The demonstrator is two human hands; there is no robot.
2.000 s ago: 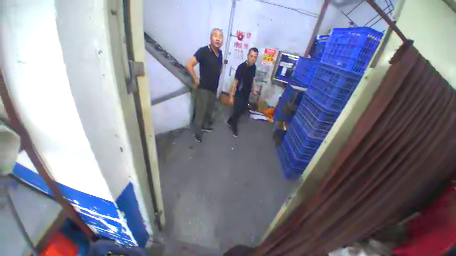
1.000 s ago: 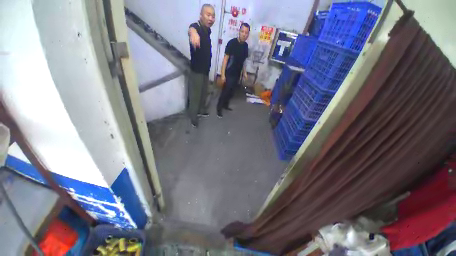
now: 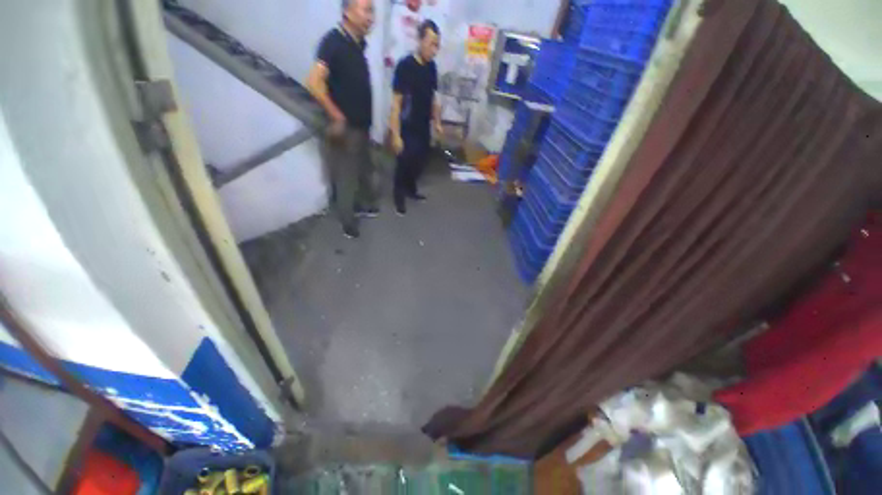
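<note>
Neither of my hands is in the picture. Nearest in front of me is an open doorway with a brown pleated curtain [image 3: 677, 222] hanging on its right side. At the bottom left, a dark crate [image 3: 179, 474] holds several yellowish cones or spools [image 3: 232, 481]. At the bottom right lies a heap of crumpled white, shiny material [image 3: 667, 440], possibly plastic bags, beside a red cloth [image 3: 822, 338].
Two people in dark clothes stand in the room beyond, one at the left [image 3: 350, 116], one nearer the middle [image 3: 414, 111]. Stacked blue crates [image 3: 566, 164] line the right side past the door frame. A sloping rail [image 3: 251, 63] runs along the left wall. An orange-red thing [image 3: 106, 474] is bottom left.
The view has moved closer to the doorway and tilted down. More of the cone crate, white heap and green floor shows. The left person's raised arm is lowered.
</note>
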